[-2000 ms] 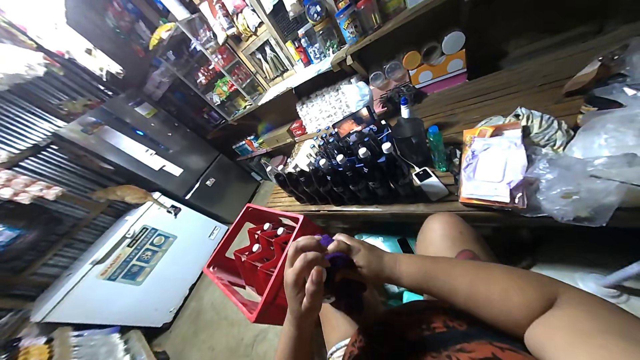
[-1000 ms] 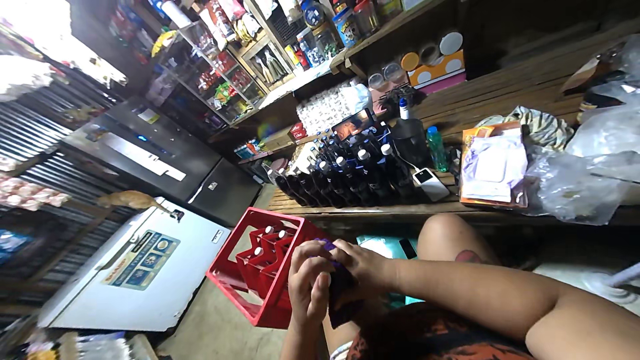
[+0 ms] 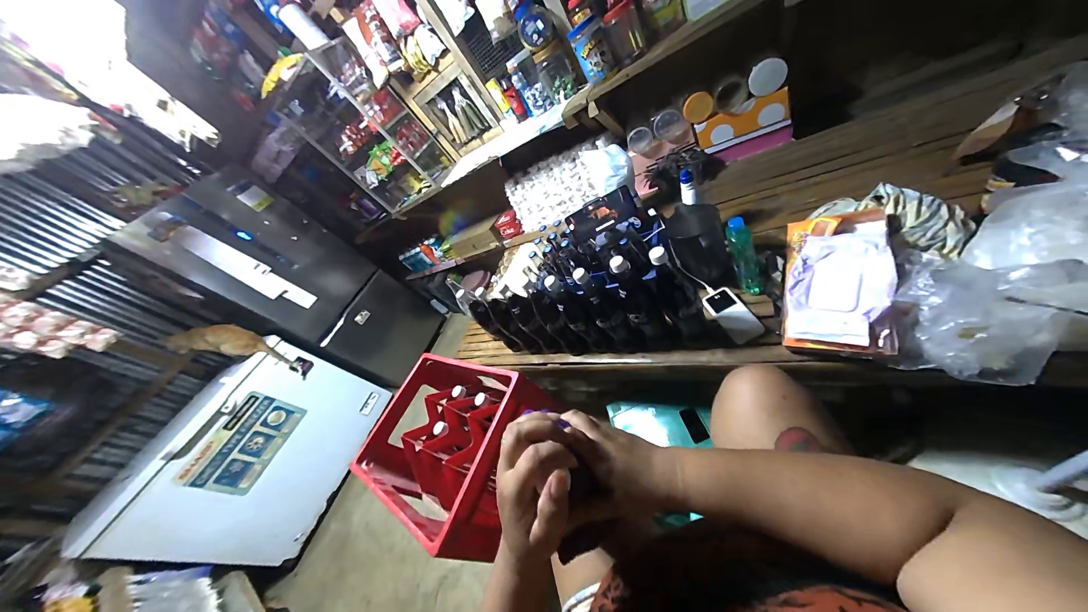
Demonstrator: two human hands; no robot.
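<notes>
My left hand (image 3: 535,480) and my right hand (image 3: 616,467) are clasped around a dark object (image 3: 582,489), with a bit of purple at its upper end. The fingers hide most of it, so its kind cannot be told. Just left of my hands stands a red plastic crate (image 3: 489,518), holding several white-capped bottles (image 3: 459,393) among red dividers. Beyond my hands, rows of dark glass or plastic bottles (image 3: 608,314) with pale and blue caps stand on the wooden slatted bench. A white power bank (image 3: 733,316) with a cable lies at their right.
On the bench are a green bottle (image 3: 743,255), an orange packet with papers (image 3: 837,289) and clear plastic bags (image 3: 986,297). A white chest freezer (image 3: 255,450) with a cat (image 3: 221,340) at its edge and a dark refrigerator (image 3: 289,246) stand left. A phone (image 3: 695,425) lies beside my knee.
The purple part between my hands shows less than two seconds ago, with my fingers closed further over it. The crate and bottles have not plainly moved.
</notes>
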